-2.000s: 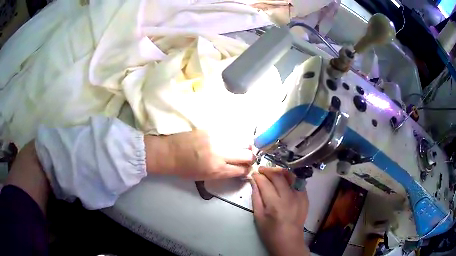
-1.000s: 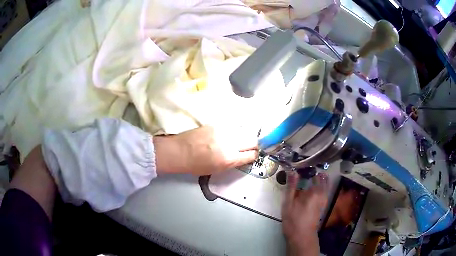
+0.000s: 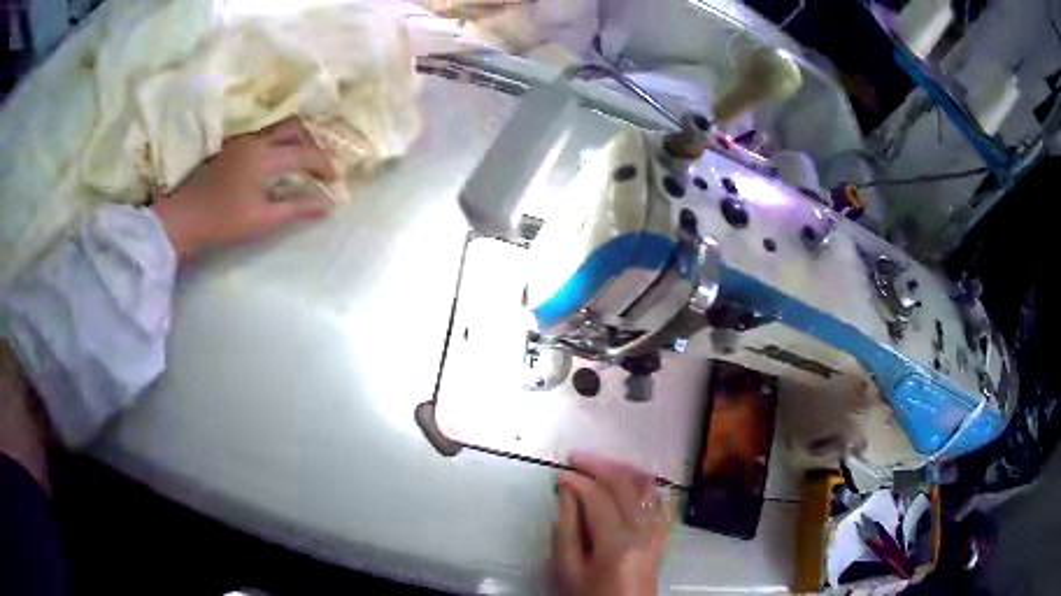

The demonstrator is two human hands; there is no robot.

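Note:
The cream garment fabric (image 3: 262, 70) lies heaped at the upper left, away from the needle. My left hand (image 3: 250, 192) is at the heap's near edge, its fingers closed on some of the cloth; the fingertips are partly lost in folds. My right hand (image 3: 611, 524) is low in the middle, in front of the machine bed, fingers slightly bent, with no cloth visible in it. The white sewing machine head (image 3: 634, 250) with a blue stripe stands right of centre. The presser foot (image 3: 538, 349) is over the needle plate with no fabric under it.
A grey lamp (image 3: 518, 163) hangs left of the machine head. A black smartphone (image 3: 733, 448) with a lit picture lies right of my right hand. A yellow-brown tool box (image 3: 818, 530) holds white pieces and red-handled tools. A thin metal rod and cables run behind the lamp.
My left hand and the cream fabric have moved left and up, away from the needle, uncovering the bed and table. My right hand has moved down from the presser foot area. The view has shifted.

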